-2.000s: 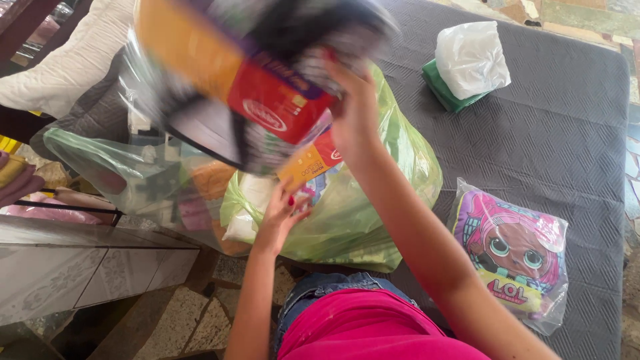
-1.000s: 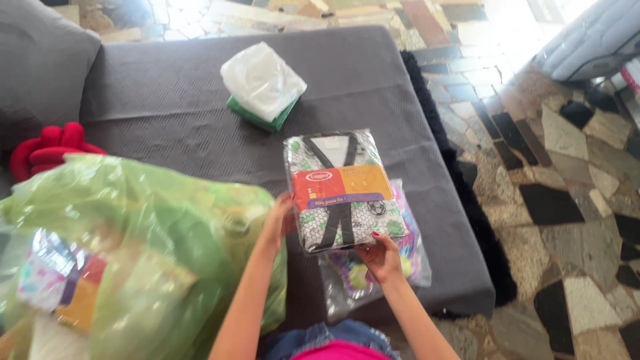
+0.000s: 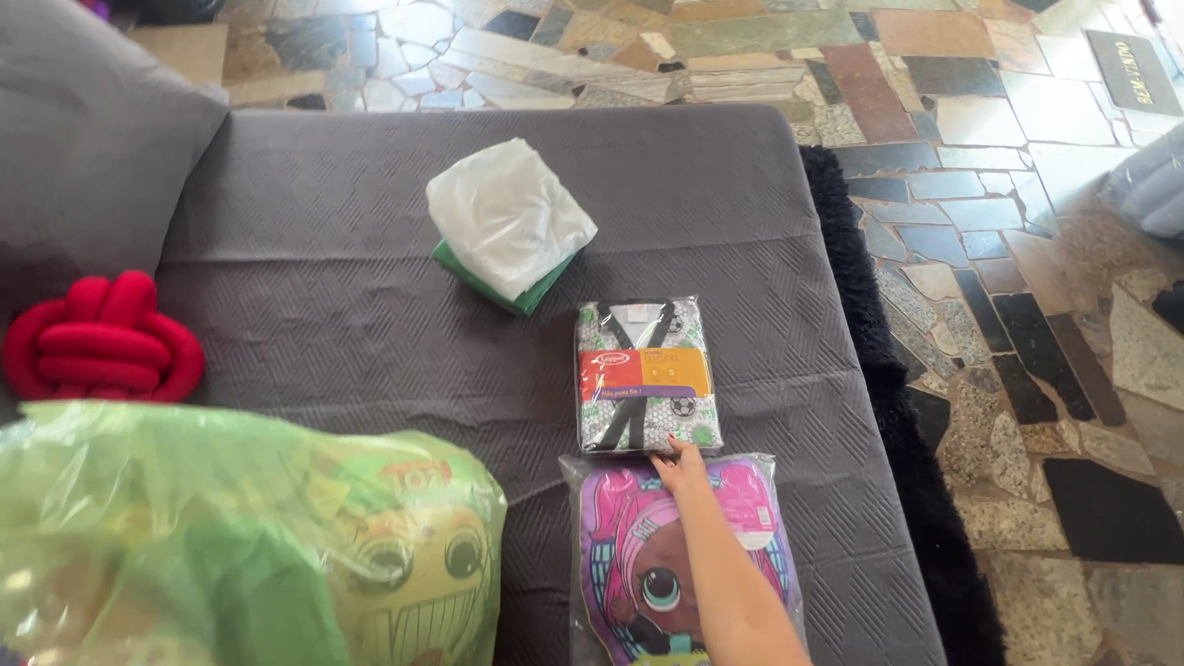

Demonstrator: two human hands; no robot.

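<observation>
A clear-wrapped textile with a soccer-ball print lies flat on the grey quilted cover. My right hand touches its lower edge with the fingertips; whether it grips the wrap cannot be told. Just below, partly under my forearm, is a doll-print cushion in clear plastic. Farther back, a folded white plastic bundle rests on a folded green one. At the lower left bulges a translucent green plastic bag with printed items inside. My left hand is out of view.
A red knotted cushion and a grey pillow are at the left. Along the right edge of the covered surface runs a black shaggy rug, beside a stone-mosaic floor. A doormat lies at the far right.
The soccer-print package, held up in both hands a second ago, now lies on the grey cover above the doll-print cushion. My left hand has left the view.
</observation>
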